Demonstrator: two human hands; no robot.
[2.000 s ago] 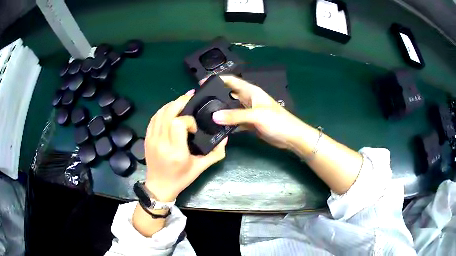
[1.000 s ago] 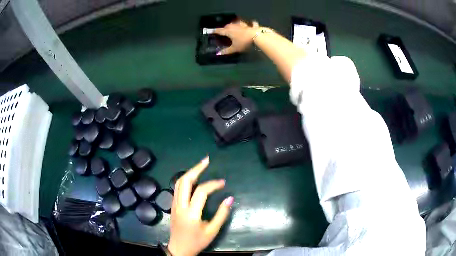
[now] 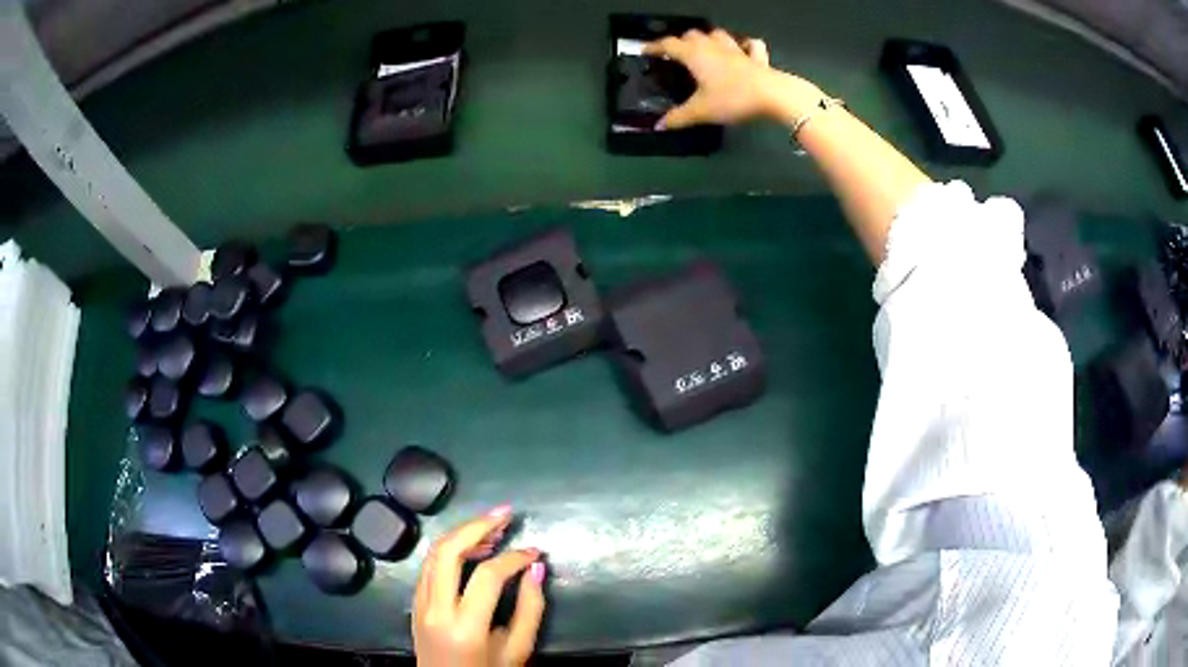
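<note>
My right hand [image 3: 717, 81] reaches to the back; its thumb and fingertips span a black insert [image 3: 638, 89] inside an open black box [image 3: 664, 137]. Pale paper shows at the insert's upper and lower edges. My left hand [image 3: 476, 602] is low in the middle over the front of the bench, fingers bent and apart, empty, cut off by the bottom edge. A filled insert [image 3: 534, 302], with a glossy device in its recess, lies mid-bench. Thicker black inserts [image 3: 687, 349] lie touching it on the right, small pale icons along the near edge.
Loose black devices [image 3: 254, 469] cluster at left, beside white trays [image 3: 33, 430] and a clear plastic bag [image 3: 183, 573]. A box with an insert [image 3: 407, 111] and a box showing white paper [image 3: 948, 104] lie on the far strip. A pale post [image 3: 104, 170] rises left.
My right hand has moved from the first box, now further left with an insert in it, to the following box. One filled insert is gone from mid-bench. My left hand has lowered.
</note>
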